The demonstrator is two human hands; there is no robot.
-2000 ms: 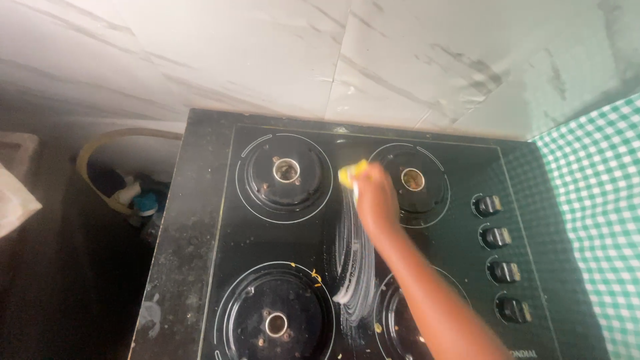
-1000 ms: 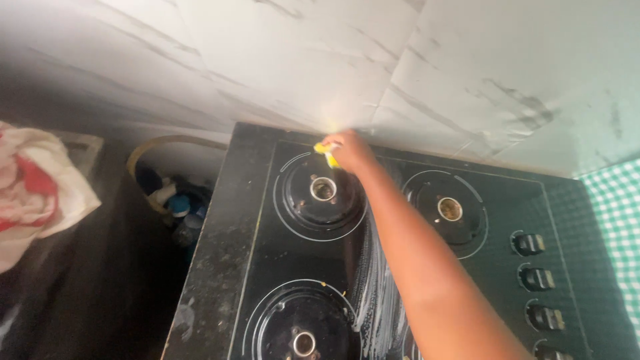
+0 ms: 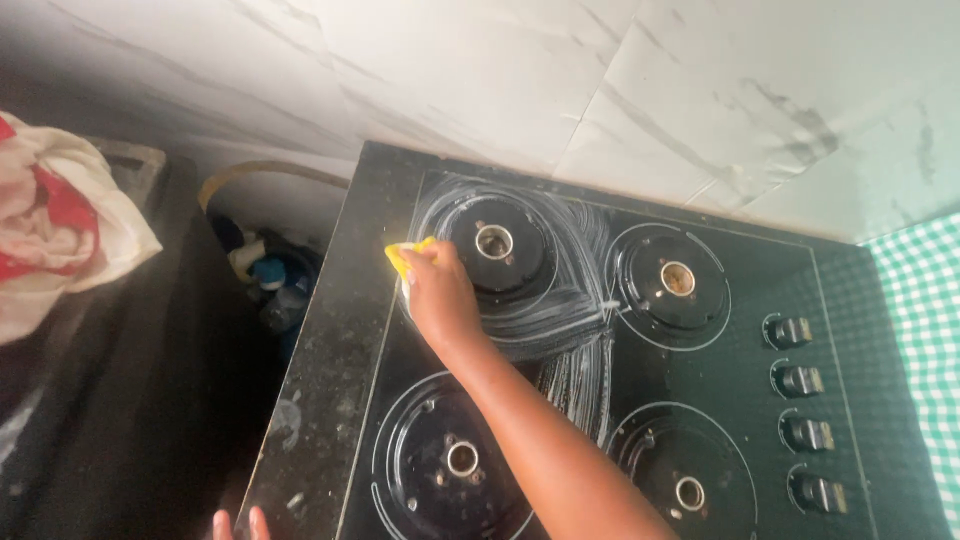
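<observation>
My right hand (image 3: 442, 296) grips a yellow and white sponge or cloth (image 3: 405, 259) against the left edge of the black glass gas hob (image 3: 645, 375), beside the back left burner well (image 3: 499, 244). White soapy streaks (image 3: 540, 322) ring that well and run down the middle of the hob. Two fingertips of my left hand (image 3: 240, 525) show at the bottom edge, by the dark counter edge; the rest is out of view. The burner caps are off, and the round metal openings are bare. Bits of residue lie around the front wells.
Four control knobs (image 3: 802, 381) line the hob's right side. A marbled wall (image 3: 480, 82) rises behind. Green checked cloth (image 3: 926, 322) hangs at right. At left are a red and white cloth (image 3: 67, 225), a curved hose (image 3: 262, 169) and bottles (image 3: 281, 292) in a dark gap.
My right hand has moved with the sponge or cloth from between the back burners to the left of the back left one. Soapy streaks now surround that well. Left fingertips have come into view.
</observation>
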